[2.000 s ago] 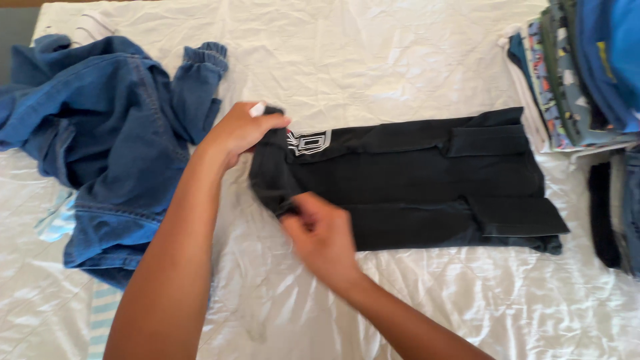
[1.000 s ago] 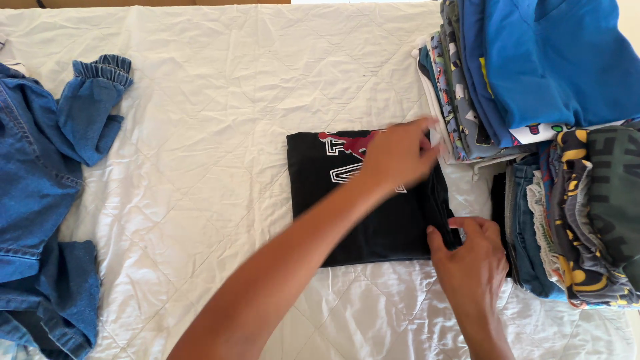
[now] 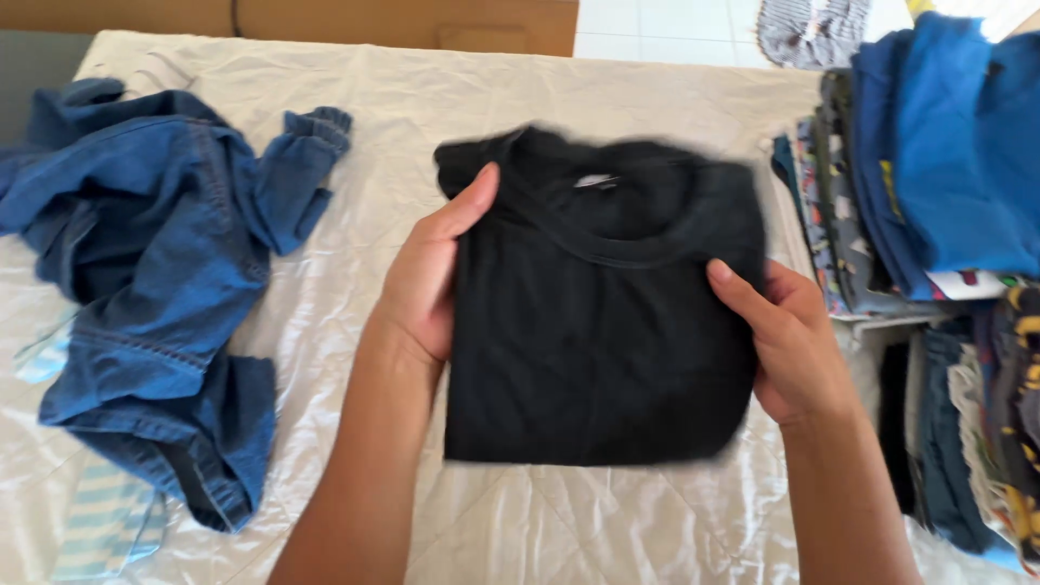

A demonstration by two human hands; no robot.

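Note:
A black T-shirt (image 3: 597, 349), folded into a compact rectangle, is held up above the bedspread with its round neckline at the top. My left hand (image 3: 435, 272) grips its left edge, thumb on the front near the collar. On the opposite edge, my right hand (image 3: 784, 337) pinches the cloth with its thumb in front. The fingers behind the shirt are partly hidden. A small pale mark shows inside the collar. The shirt's outer edges are blurred.
Crumpled blue denim clothing (image 3: 171, 244) lies at the left, over a striped light-blue cloth (image 3: 106, 520). Folded clothes stand at the right: blue garments (image 3: 942, 162) above, more folded clothing (image 3: 942, 422) nearer me. A white quilted bedspread (image 3: 569, 528) lies beneath.
Two seconds ago the black shirt lay as a long strip; one second ago it was a shorter rectangle with its print showing. Now it is lifted in both hands, collar side showing.

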